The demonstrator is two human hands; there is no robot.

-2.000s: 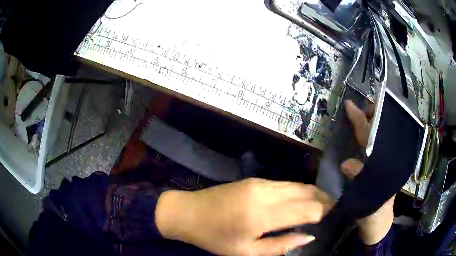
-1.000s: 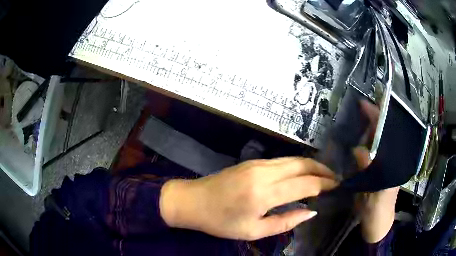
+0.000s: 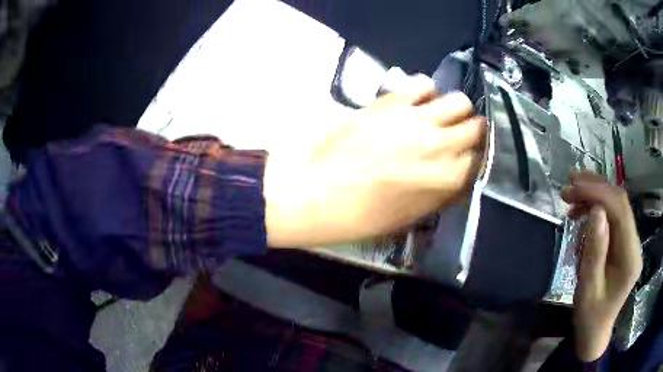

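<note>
The dark band [image 3: 512, 254] lies in the shiny metal folder [image 3: 520, 138] and hangs at the table's front edge. My left hand [image 3: 378, 163] is over the table, its curled fingertips at the folder's left side beside dark cloth; whether they pinch anything is hidden. My right hand [image 3: 607, 247] is just right of the folder, fingers bent, thumb apart, with nothing visible in it. A large dark garment panel [image 3: 414, 33] covers the back of the table and runs to the machine parts.
The white table [image 3: 240, 80] shows between the dark cloth and my left arm. Pale grey strips [image 3: 291, 298] lie over my plaid lap. The grey-green machine casting [image 3: 581, 43] stands at upper right. A thin red-handled tool [image 3: 619, 156] lies right of the folder.
My left hand has moved up from below the table edge to the folder's left side. My right hand has come out from behind the band to the folder's right. Dark cloth now shows behind.
</note>
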